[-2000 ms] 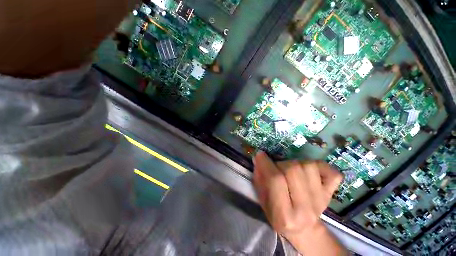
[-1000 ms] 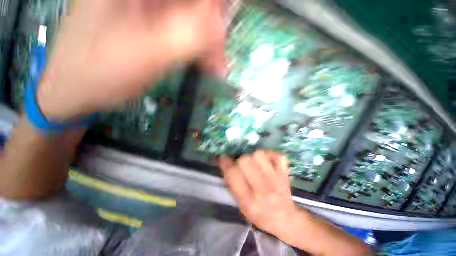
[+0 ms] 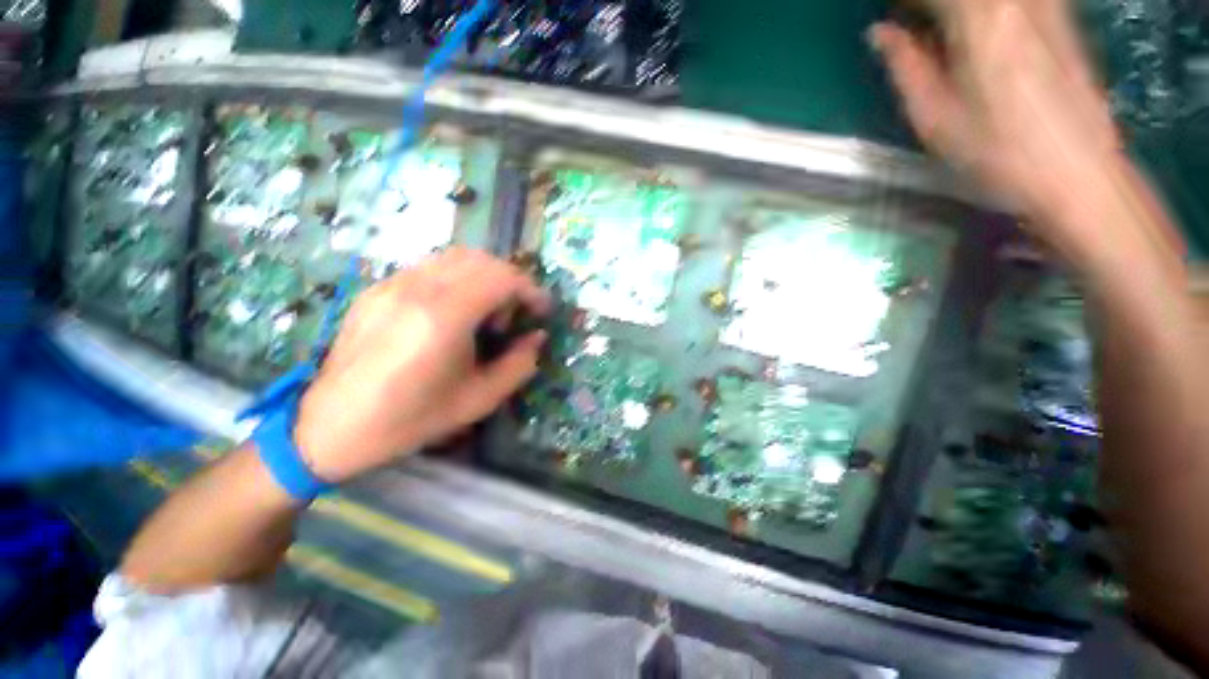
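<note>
My left hand (image 3: 411, 365), with a blue wrist strap (image 3: 283, 444), is at the left edge of a carrier (image 3: 683, 332). Its fingers and thumb are curled around a small dark part (image 3: 511, 332), blurred and partly hidden. Green circuit boards lie in the carrier: an upper left board (image 3: 617, 246), a glaring upper right board (image 3: 811, 292), a lower left board (image 3: 597, 405) and a lower right board (image 3: 780, 451). My right hand (image 3: 1014, 100) is blurred at the upper right, over the green mat beyond the rail. Its fingertips are unclear.
More carriers with boards lie left (image 3: 252, 239) and right (image 3: 1021, 464). The far metal rail (image 3: 597, 126) and near rail (image 3: 636, 544) flank them. Dark glinting parts (image 3: 583, 40) lie beyond the rail. A blue cord (image 3: 431, 66) crosses the left carrier. Blue clothing (image 3: 80, 411) shows at the left edge.
The view has swung and shifted. My left hand has come down to the carrier's edge with fingers curled. My right hand has left the near rail and reached across to the far green mat.
</note>
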